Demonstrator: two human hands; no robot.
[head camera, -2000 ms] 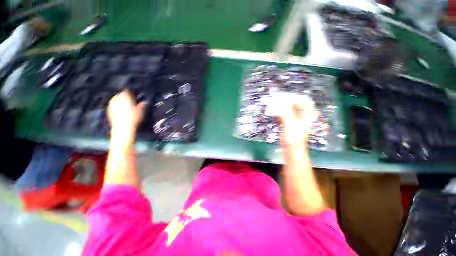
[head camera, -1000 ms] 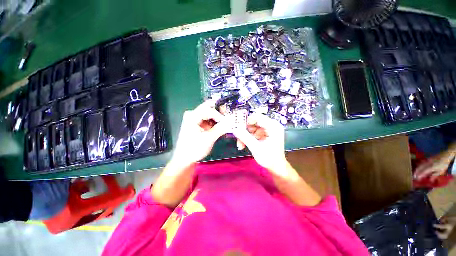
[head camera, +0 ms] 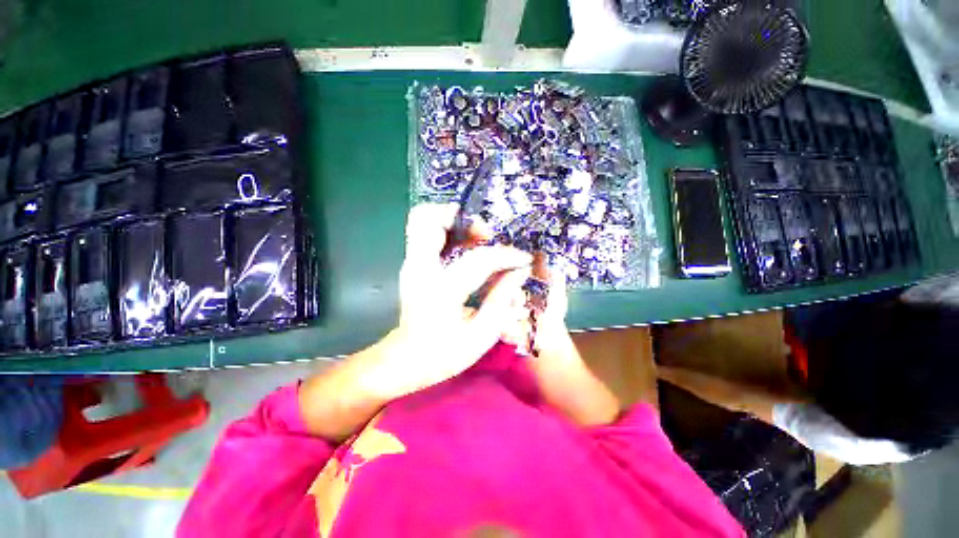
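My left hand (head camera: 440, 299) is closed around a black phone housing (head camera: 478, 197), whose upper end stands up past the fingers. My right hand (head camera: 547, 315) is close against it, with its fingers around a small dark part (head camera: 534, 299) with shiny, reddish spots. The fingers hide much of both items, and I cannot tell if the items touch. Just beyond the hands is a heap of mixed silver, white and dark small parts (head camera: 578, 194) on a clear tray (head camera: 644, 275).
A black blister tray (head camera: 233, 215) with a white oval ring (head camera: 248, 187) is at left; another black tray (head camera: 820, 194) is at right. Between heap and right tray lie a smartphone (head camera: 700, 224) and a desk fan (head camera: 745, 58). A red stool (head camera: 126, 426) and another person (head camera: 889, 368) are below the bench.
From apart over the left tray and the heap, my hands came together in front of me. The pale keypad seen between them a second ago no longer shows; the housing now points up.
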